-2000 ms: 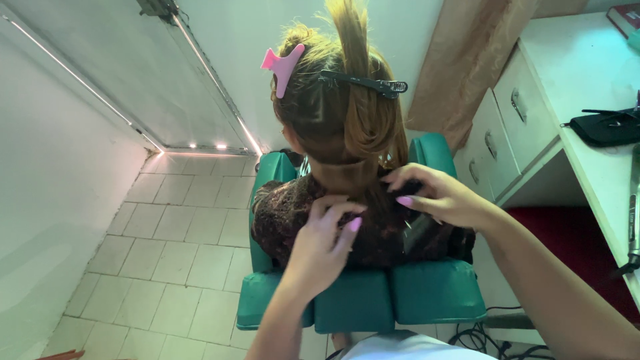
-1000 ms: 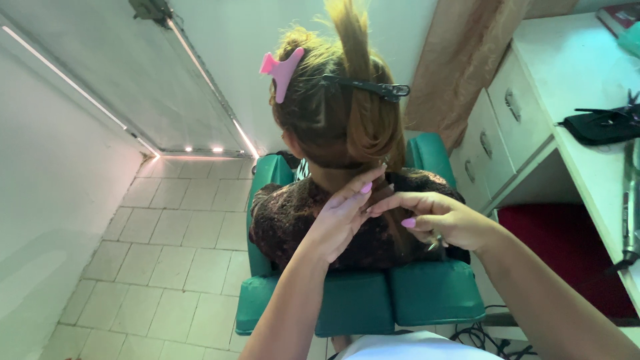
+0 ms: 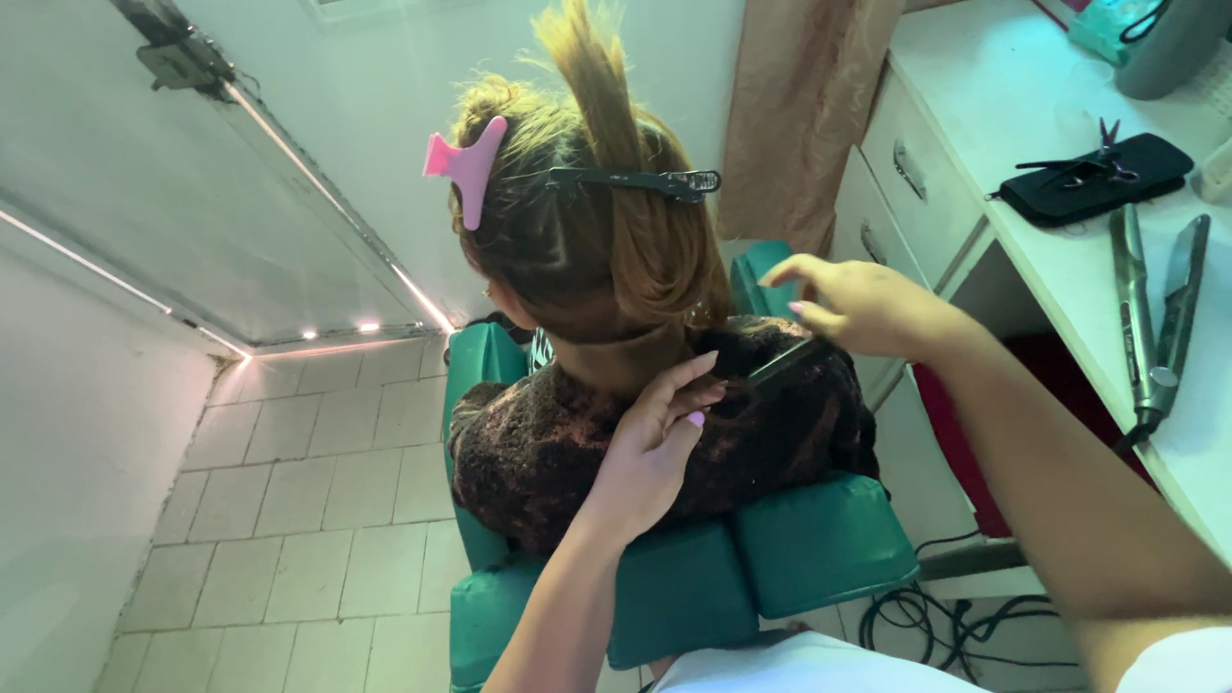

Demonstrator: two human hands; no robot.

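A seated person's hair point(image 3: 664, 250) is sectioned, with a pink butterfly clip point(image 3: 472, 171) on the left of the head and a black sectioning clip point(image 3: 640, 183) across the back. My left hand point(image 3: 664, 423) is at the nape, fingers bent around what seems a thin lower strand, mostly hidden. My right hand point(image 3: 847, 303) is raised over the person's right shoulder, thumb and fingers curled. A thin dark tool point(image 3: 784, 364), blurred, reaches from under it toward my left hand; its kind and how it is held cannot be told. A dark patterned top point(image 3: 539, 452) covers the person's back.
The green padded chair point(image 3: 683, 587) surrounds the person. On the white counter point(image 3: 982, 58) at right lie a flat iron point(image 3: 1155, 318), a black case point(image 3: 1097, 183) with scissors point(image 3: 1107, 159) on it, and a grey bottle point(image 3: 1174, 48). Cables point(image 3: 953, 626) lie on the floor below.
Both hands were close together at the nape a second ago. My right hand has since moved away to the right and up, while my left hand has stayed near the neck.
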